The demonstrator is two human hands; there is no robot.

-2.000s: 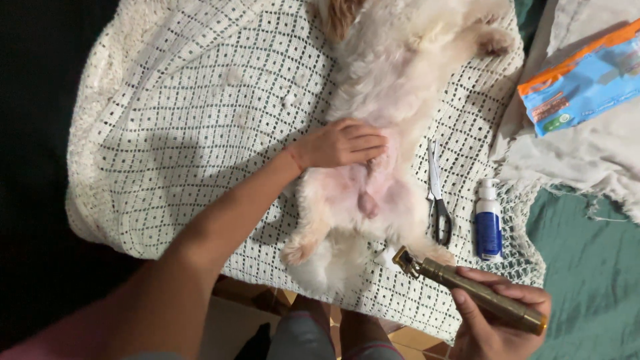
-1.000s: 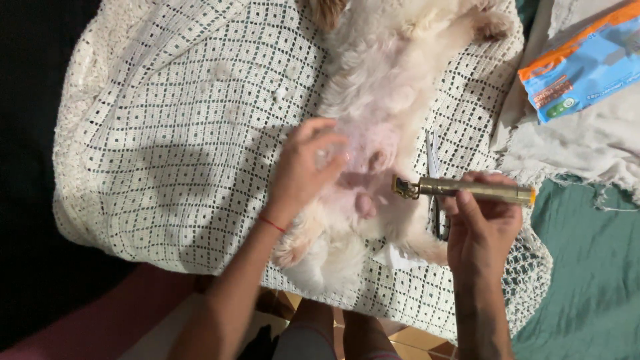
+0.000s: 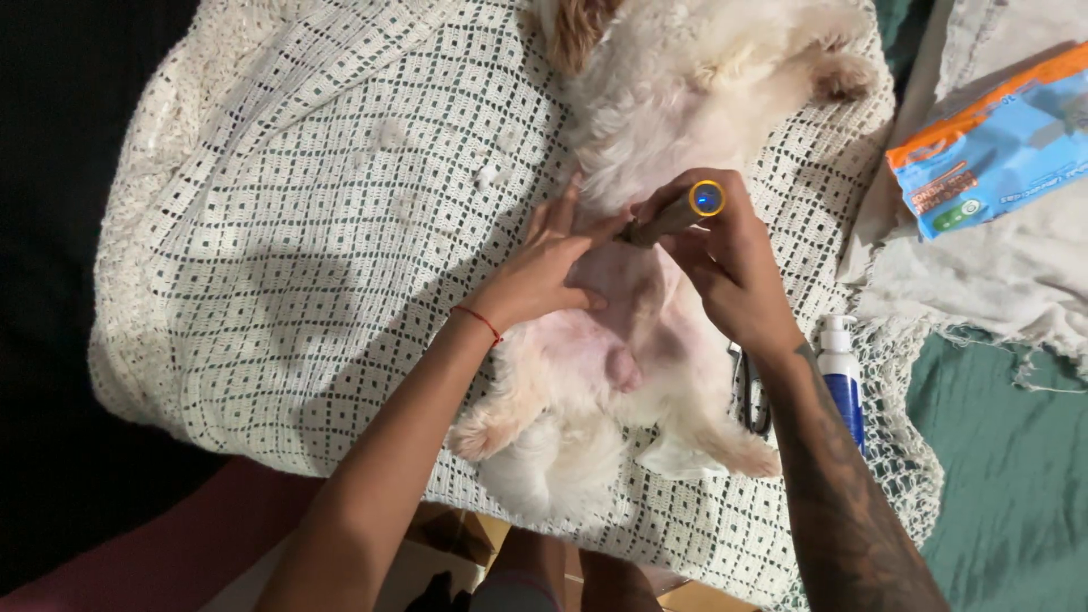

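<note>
A white, curly-haired dog (image 3: 663,110) lies belly up on a white crocheted blanket (image 3: 280,246), its hind legs spread toward me. My right hand (image 3: 722,255) grips a brass-coloured hair clipper (image 3: 676,217) with its lit end cap facing up and its head low at the dog's belly. My left hand (image 3: 557,263) lies flat with spread fingers on the belly skin, its fingertips close beside the clipper head. The blades and the exact contact with the fur are hidden.
Right of the dog stand a white and blue pump bottle (image 3: 841,391) and scissors (image 3: 752,399), partly behind my right forearm. A blue and orange wipes pack (image 3: 994,144) lies on a frayed white cloth (image 3: 977,280). Tufts of cut hair (image 3: 489,176) dot the blanket.
The clipper in my right hand has moved from right of the dog's hind leg up onto its belly and now points down. My left hand, lifted a second ago, presses on the belly skin.
</note>
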